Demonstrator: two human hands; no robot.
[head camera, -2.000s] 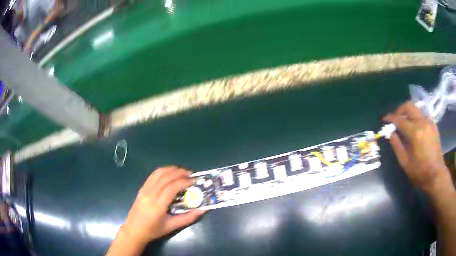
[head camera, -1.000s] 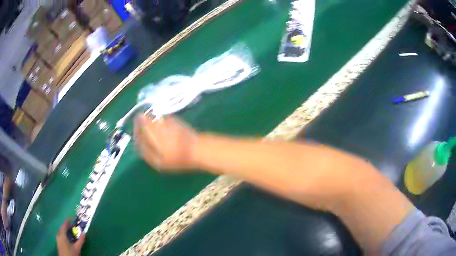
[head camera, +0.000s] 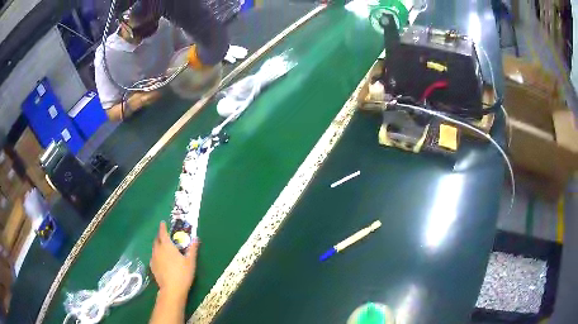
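Observation:
An open power strip (head camera: 192, 190) lies lengthwise on the green conveyor belt, its circuit parts facing up. Its yellow round part is at the near end. Blue and other wires show at its far end, where a white cord in a clear bag (head camera: 253, 85) trails off up the belt. My left hand (head camera: 172, 264) holds the near end, thumb on the right side and fingers on the left. My right hand is not in view.
Another bagged cord (head camera: 108, 292) lies on the belt at lower left. The bench holds a blue-tipped pen (head camera: 350, 241), a white stick (head camera: 345, 179), a green-topped bottle (head camera: 371, 314) at the bottom edge and a black machine (head camera: 437, 79). A person (head camera: 130, 60) sits across the belt.
The strip has gone from the bench onto the belt. My right arm, at the cord end a second ago, has left the picture. The view has swung, and my left hand stays at the yellow end.

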